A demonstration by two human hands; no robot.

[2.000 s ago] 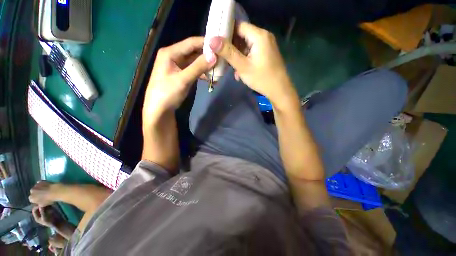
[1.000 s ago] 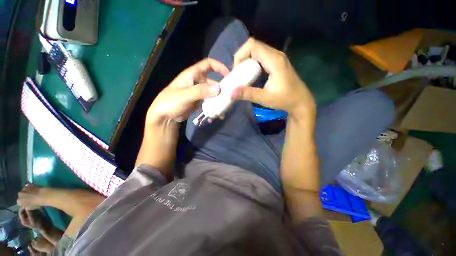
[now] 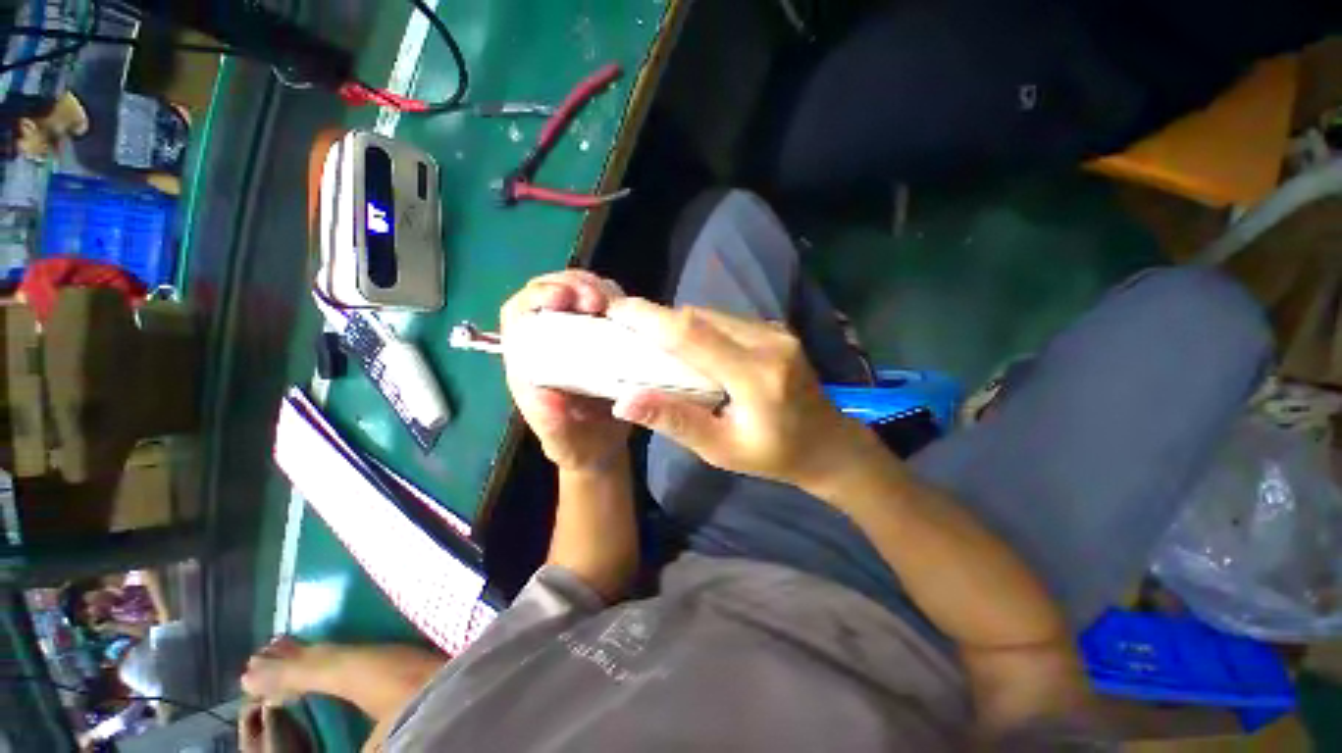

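A white elongated housing (image 3: 611,358) is held roughly level above the lap, near the bench edge. A small metal tip (image 3: 474,338) projects from its left end. My left hand (image 3: 567,419) grips the housing's left part, with fingers over the top and below. My right hand (image 3: 751,397) grips its right part, thumb on the lower side. The inside of the housing is hidden.
On the green bench (image 3: 486,280) are red-handled cutters (image 3: 556,155), a display unit (image 3: 380,221), another white unit (image 3: 412,386) and patterned sheets (image 3: 375,537). Another person's hand (image 3: 287,672) is lower left. A plastic bag (image 3: 1258,530) and blue bin (image 3: 1185,662) lie at right.
Both hands have moved toward the bench and turned the housing so its tip points left. The view has shifted, bringing the red-handled cutters fully into sight.
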